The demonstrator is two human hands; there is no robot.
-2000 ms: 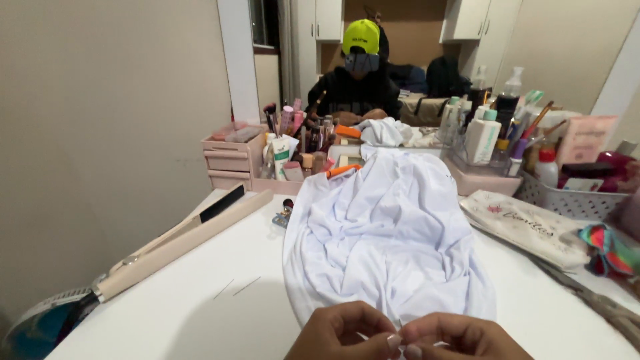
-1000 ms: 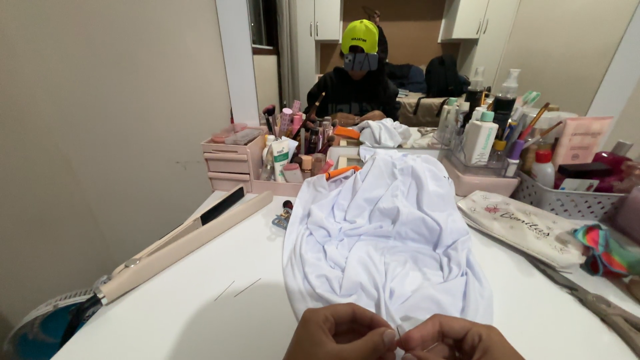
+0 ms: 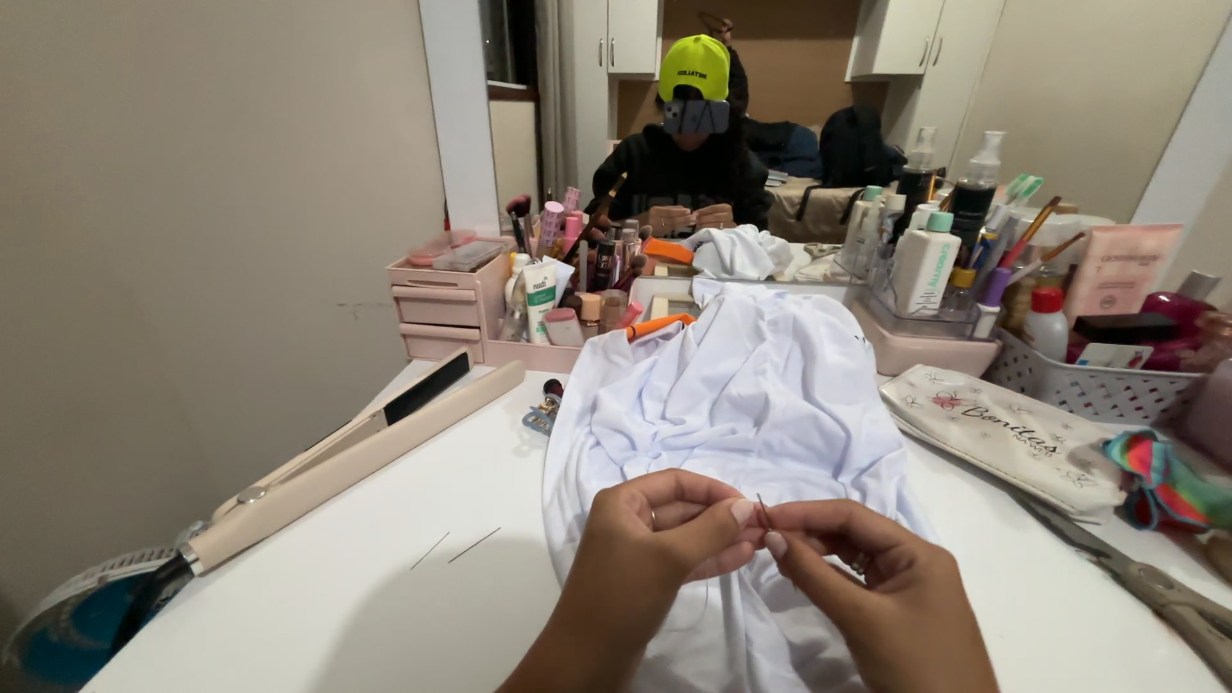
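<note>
My left hand (image 3: 664, 539) and my right hand (image 3: 857, 568) meet fingertip to fingertip above a white cloth (image 3: 741, 385). A thin needle (image 3: 761, 510) stands up between the pinching fingers; which hand bears it is hard to tell. A fine dark thread hangs faintly below my left hand. The white fabric lies rumpled over the table, with an orange edge at its far left corner. Two thin needle-like pieces, one (image 3: 430, 551) beside the other (image 3: 474, 545), lie on the white tabletop to the left.
A hair straightener (image 3: 356, 452) lies at left, near a small hair clip (image 3: 542, 412). At right are a fabric pouch (image 3: 1001, 433), scissors (image 3: 1136, 577), a colourful scrunchie (image 3: 1160, 481) and a plastic basket (image 3: 1097, 380). Pink drawers (image 3: 438, 308) and cosmetics stand before the mirror.
Both hands have risen from the lower edge of the view and sit farther over the cloth, fingertips still together. The needle now shows between them.
</note>
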